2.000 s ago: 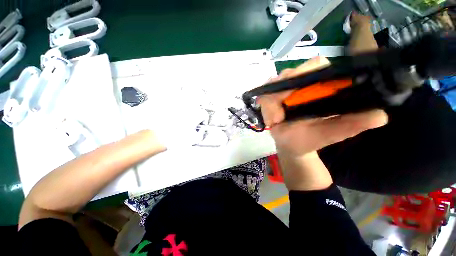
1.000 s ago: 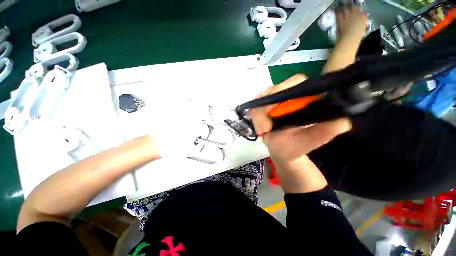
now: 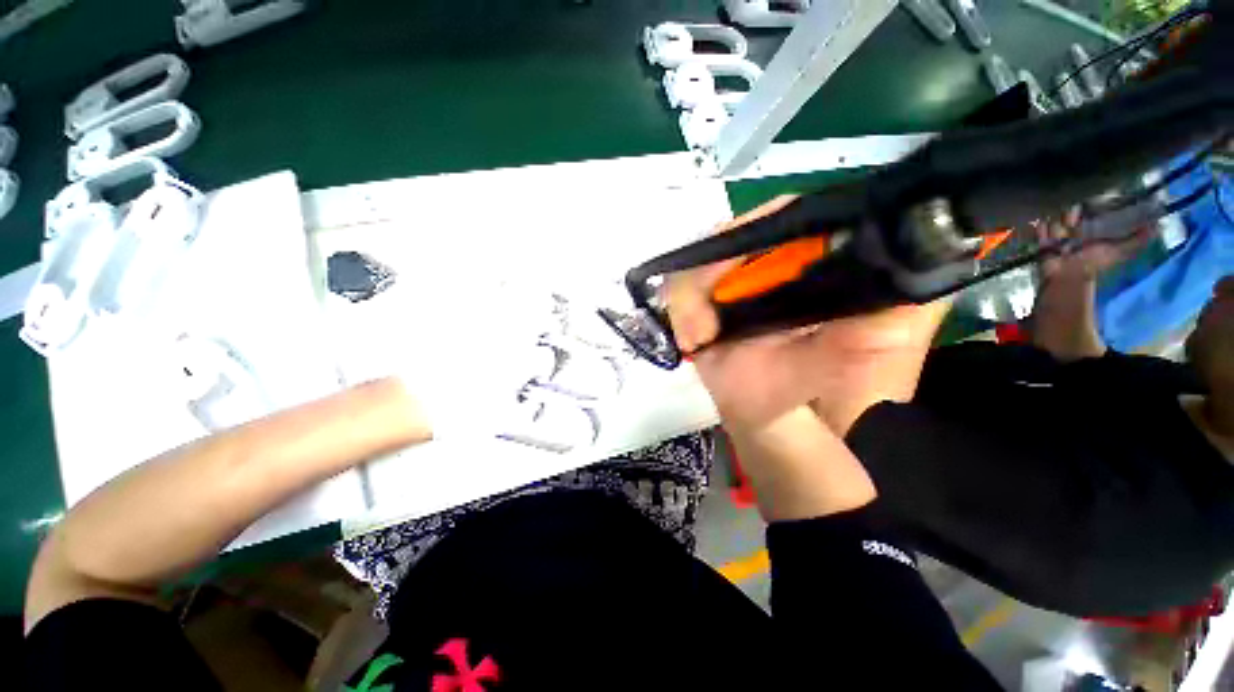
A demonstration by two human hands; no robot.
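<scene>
My right hand point(image 3: 778, 358) is wrapped around the black and orange power screwdriver point(image 3: 866, 243), which hides part of the fingers. The tool's tip end, with a thin black loop, is at the right side of a white plastic housing point(image 3: 562, 392) on the white work board point(image 3: 447, 216). My left hand point(image 3: 467, 358) wears a white glove and lies beside the housing. It blends with the board, so its fingers and grip cannot be made out. A dark grey clump point(image 3: 360, 276), perhaps screws, lies on the board.
White housings point(image 3: 129, 135) stand in rows at the upper left; more point(image 3: 704, 84) lie beside a pale upright post point(image 3: 798, 88) on the green belt point(image 3: 474, 95). Another housing point(image 3: 217, 379) lies on the left white piece. A person in black point(image 3: 1029, 460) sits close at the right.
The screwdriver and my right hand have shifted somewhat left in view. The neighbour's arm has drawn back from the belt, and more of that person shows at the right.
</scene>
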